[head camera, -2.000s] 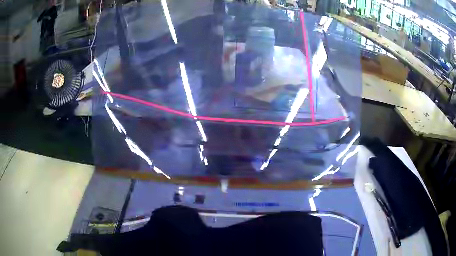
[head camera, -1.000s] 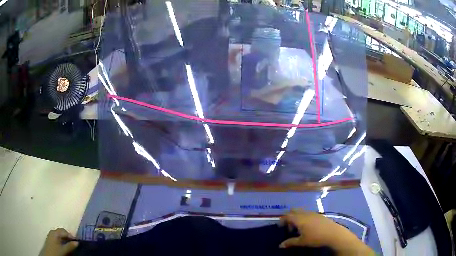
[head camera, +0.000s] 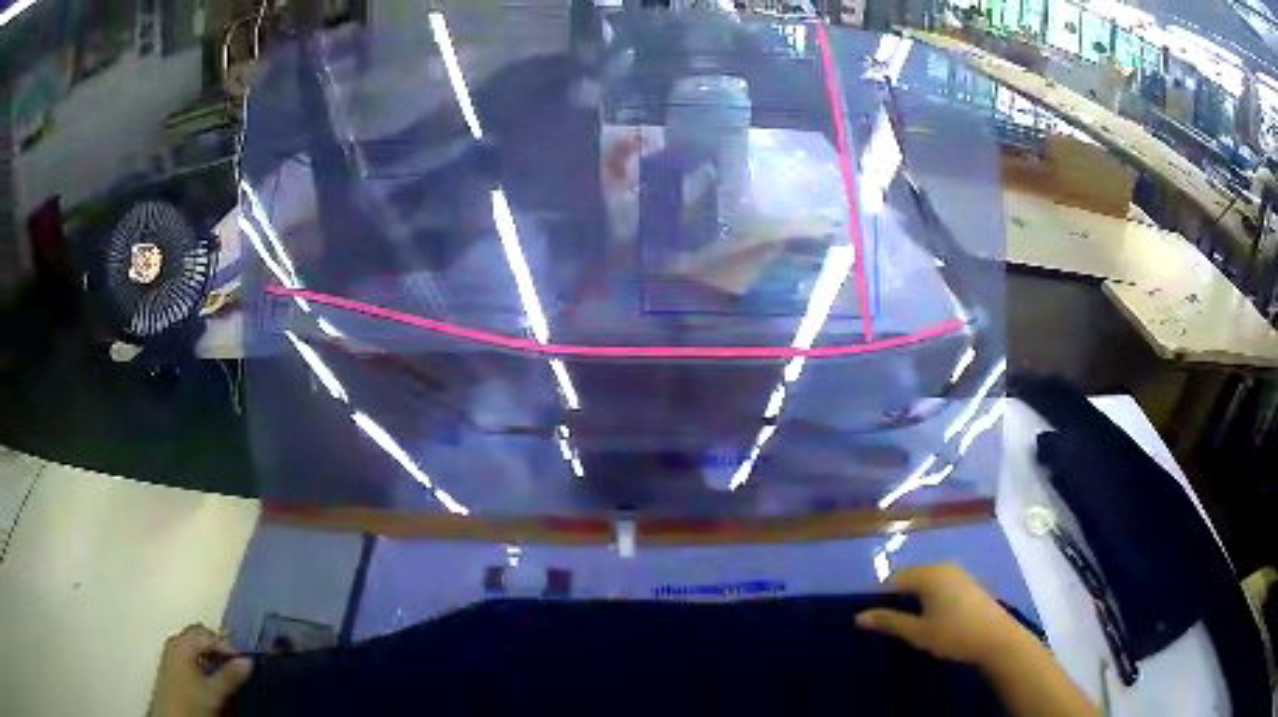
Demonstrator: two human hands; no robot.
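A black cut panel (head camera: 603, 658) lies across the template base sheet (head camera: 421, 567) at the bottom of the view. My left hand (head camera: 203, 672) pinches its left end near the bottom left. My right hand (head camera: 953, 623) holds its upper right edge, with fingertips on the cloth. The clear top sheet (head camera: 421, 420) stands raised behind, with a pink-red guide line (head camera: 673, 350) and white lamp reflections. A brown-orange hinge tape (head camera: 729, 528) joins the two sheets. The panel's near edge is cut off by the picture.
Dark narrow pieces (head camera: 1121, 546) and a slim dark tool (head camera: 1100, 602) lie on a white board (head camera: 1044, 560) at right. A pale table (head camera: 112, 574) is at left. A black fan (head camera: 152, 266) stands behind left, and wooden tables (head camera: 1177, 301) stand behind right.
Both hands have come into view since the first frame. Since the second, the panel has moved up over the white outline on the base sheet, and my right hand has shifted right.
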